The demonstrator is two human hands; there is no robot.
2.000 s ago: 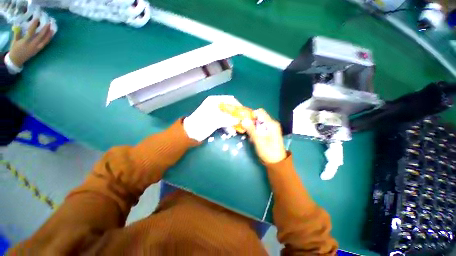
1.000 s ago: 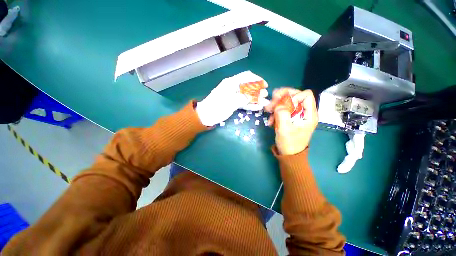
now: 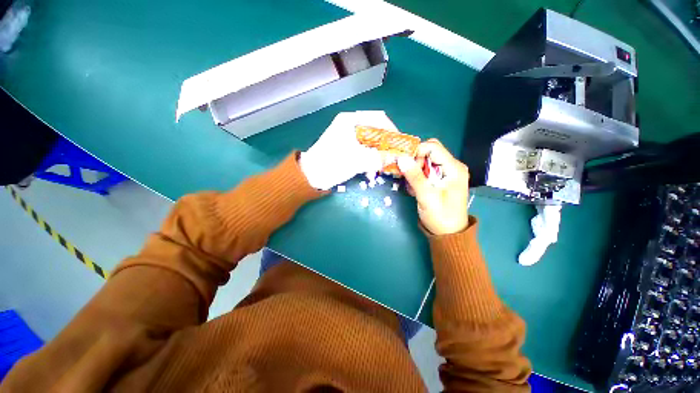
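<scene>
My left hand (image 3: 338,153), in a white glove, is closed around an orange-red piece (image 3: 386,140) in front of me. My right hand (image 3: 441,188), bare, meets it from the right. Its thumb and fingers are at the piece's right end, and something small and red shows between them; I cannot tell what. Small white squares (image 3: 365,202) lie scattered on the green bench (image 3: 338,249) below my hands. The lower part of the piece is partly hidden by my fingers.
A long white carton (image 3: 299,100) lies open behind my hands, flap raised. A grey-silver and black machine (image 3: 556,115) stands right, a limp white cloth or glove (image 3: 542,236) at its front. A black parts tray (image 3: 665,295) is at far right. A blue plastic object (image 3: 80,165) is left, below the bench.
One second ago my hands were slightly apart with orange-red in each. My right hand has moved left and now meets my left hand at the piece.
</scene>
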